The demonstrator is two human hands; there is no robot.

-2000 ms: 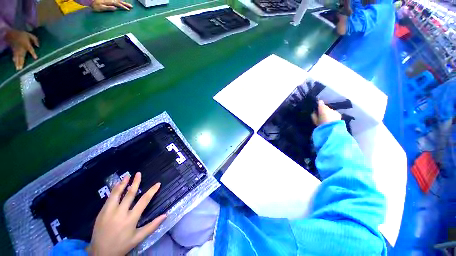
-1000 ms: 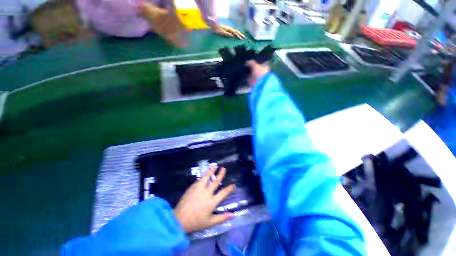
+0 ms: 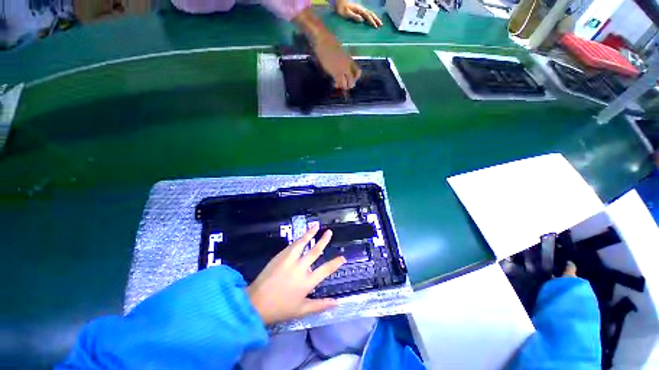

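Observation:
A black plastic housing [image 3: 246,209] lies on a silvery foam sheet [image 3: 162,238] before me, with white bracket-shaped patches near both ends and its middle. A flat black strip [image 3: 352,232] lies across its right part. My left hand [image 3: 293,280] rests palm down on the housing's lower middle, fingers spread, and hides part of it. My right hand [image 3: 568,270] is at the pile of loose black pieces [image 3: 614,278] at the right. It is mostly hidden by its blue sleeve, and its grip does not show. A paler strip [image 3: 548,253] stands out beside it.
White sheets [image 3: 531,195] lie around and under the pile. Beyond, on the green surface [image 3: 108,137], another person's hand [image 3: 339,66] touches a second housing [image 3: 394,90]. A third housing [image 3: 498,76], a small white box [image 3: 412,14] and a red crate [image 3: 596,54] are farther back.
My right hand has moved from over the far housing, where it held a bunch of black strips, back to the pile at the right. Another person's hand has come onto the far housing.

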